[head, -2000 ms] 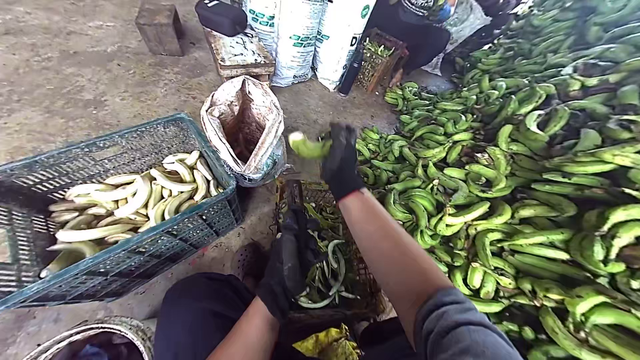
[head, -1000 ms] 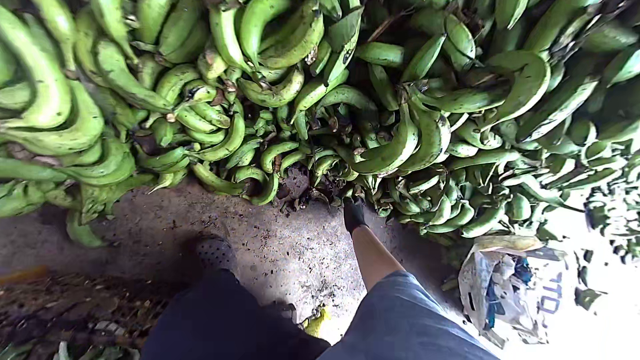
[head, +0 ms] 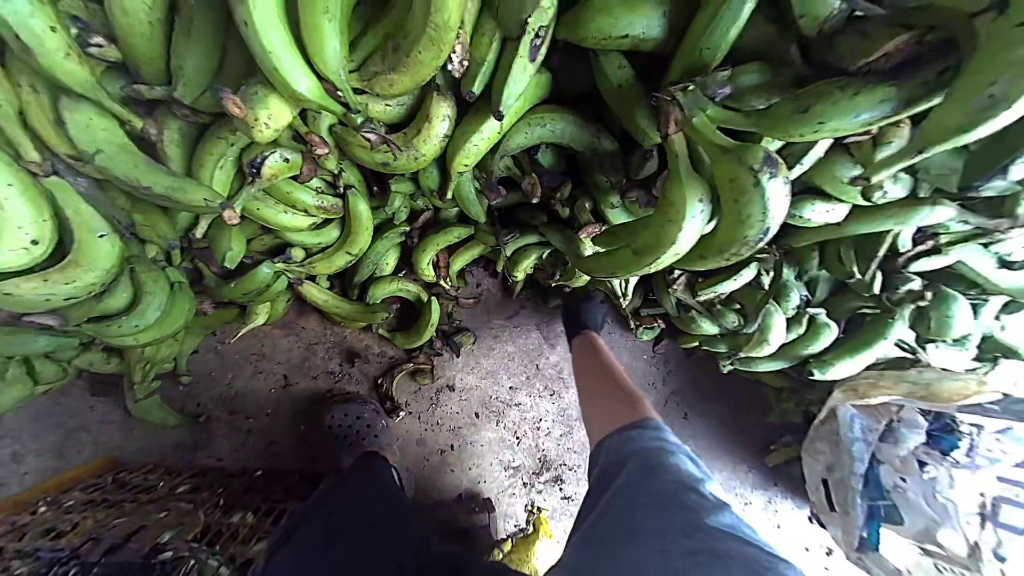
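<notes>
My right hand [head: 585, 314], in a dark glove, reaches to the lower edge of a heap of green plantains [head: 672, 216]. Its fingers are hidden at the fruit, so whether it grips anything cannot be told. Large curved plantains hang just above the hand, and a cluster of smaller ones [head: 448, 252] lies to its left. My left hand is out of view.
A perforated clog [head: 360, 428] on my foot stands on the concrete floor [head: 496, 400]. A crate with peel scraps [head: 144, 520] is at the lower left, an open woven sack [head: 848, 472] at the lower right. Something yellow [head: 524, 548] lies near the bottom edge.
The view has swung far toward the plantain heap. Two seconds ago my right hand held a partly peeled plantain above the crate; now it is at the heap's base. My left hand has left the view.
</notes>
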